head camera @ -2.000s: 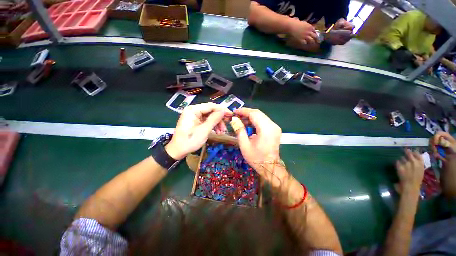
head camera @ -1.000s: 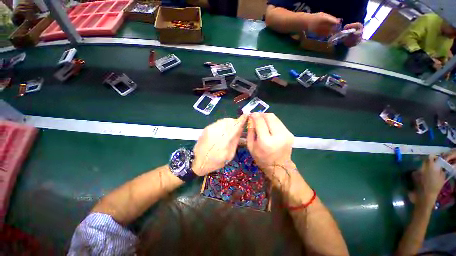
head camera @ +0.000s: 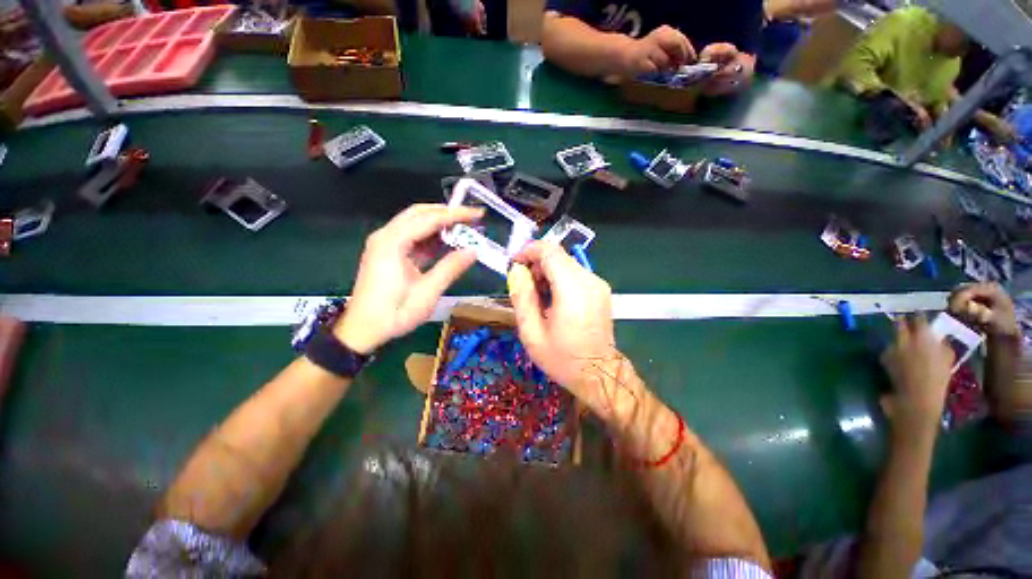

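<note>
A white rectangular housing point(head camera: 495, 212) with a large window is held up over the near rail, tilted. My left hand point(head camera: 410, 271) grips its left side between thumb and fingers. My right hand point(head camera: 562, 305) has its fingertips at the housing's lower right corner; a pale yellow cover shows on one fingertip. Whether a small part is between those fingertips is hidden. A bright blue part point(head camera: 581, 257) shows just beside the right fingertips. The open cardboard parts box point(head camera: 426, 409), holding massed red and blue-grey small components point(head camera: 498, 396), lies below my hands.
Partly assembled units point(head camera: 246, 202) lie scattered on the dark green belt point(head camera: 340, 255) beyond the pale near rail point(head camera: 170, 308). A brown carton point(head camera: 345, 77) and pink compartment trays point(head camera: 136, 57) stand at the far left. Other people's hands work across the belt and at the right point(head camera: 919, 368).
The hands were close together over the box's far edge; now the left has moved left and up, and the white housing shows between them. The view has shifted slightly.
</note>
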